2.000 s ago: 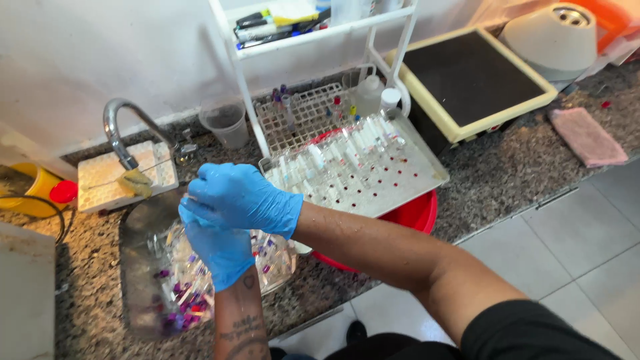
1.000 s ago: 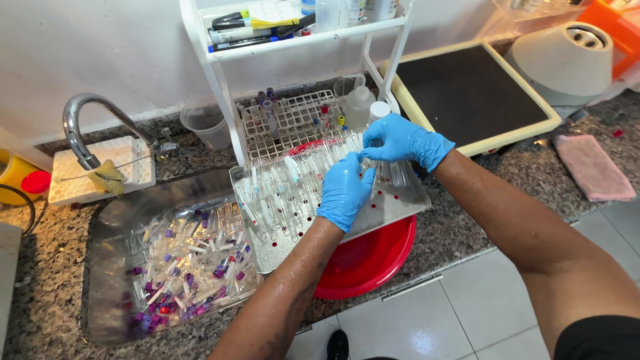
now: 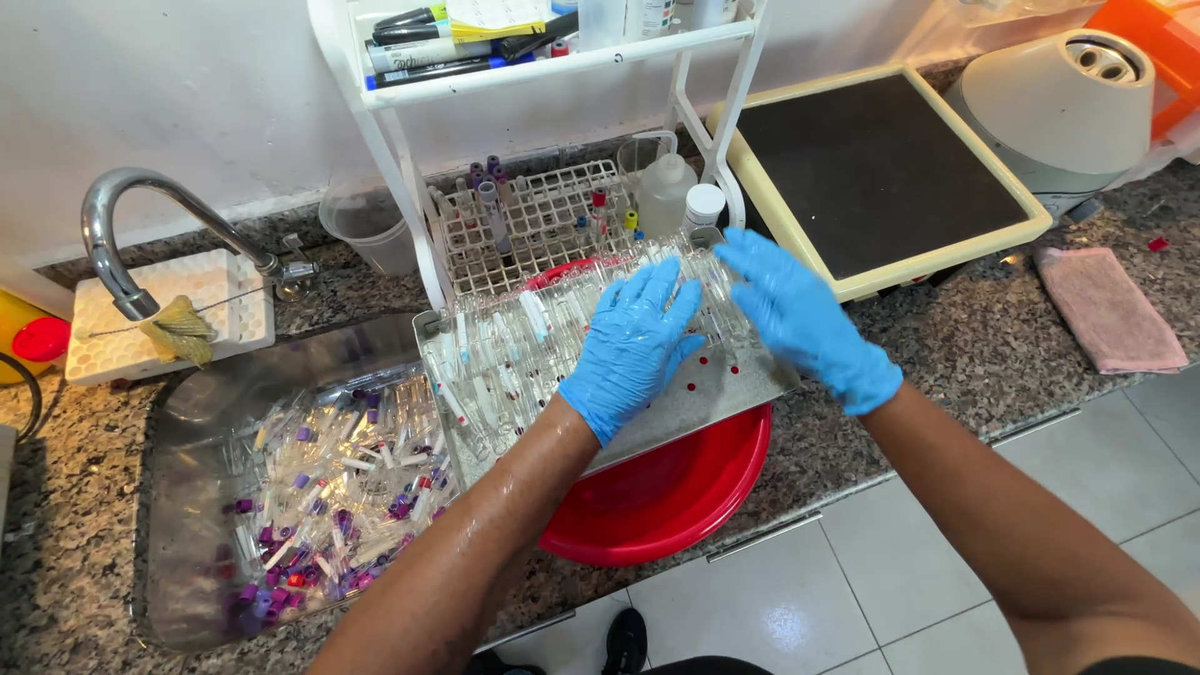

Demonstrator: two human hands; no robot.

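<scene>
Both hands wear wet blue gloves. My left hand [image 3: 633,347] lies palm down, fingers spread, on clear tubes [image 3: 511,352] laid in rows across a perforated metal tray [image 3: 712,401]. My right hand [image 3: 806,314], slightly blurred, is at the tray's right end with its fingers extended; whether it touches the tubes there is unclear. Beneath the tray sits a red plastic basin [image 3: 656,506]. Many loose tubes with purple and some red caps [image 3: 328,497] fill the steel sink [image 3: 187,497] at the left.
A white shelf [image 3: 562,64] with markers and bottles rises behind the tray, over a tube rack [image 3: 534,220]. The faucet [image 3: 141,197] arches above a foam rack [image 3: 94,328]. At the right are a black-topped, cream-framed device [image 3: 881,169], a centrifuge-like machine [image 3: 1050,103] and a pink cloth [image 3: 1111,309].
My hands were together over the sink at first, then moved right to the tray. Since one second ago they have come apart, the left flattening on the tubes.
</scene>
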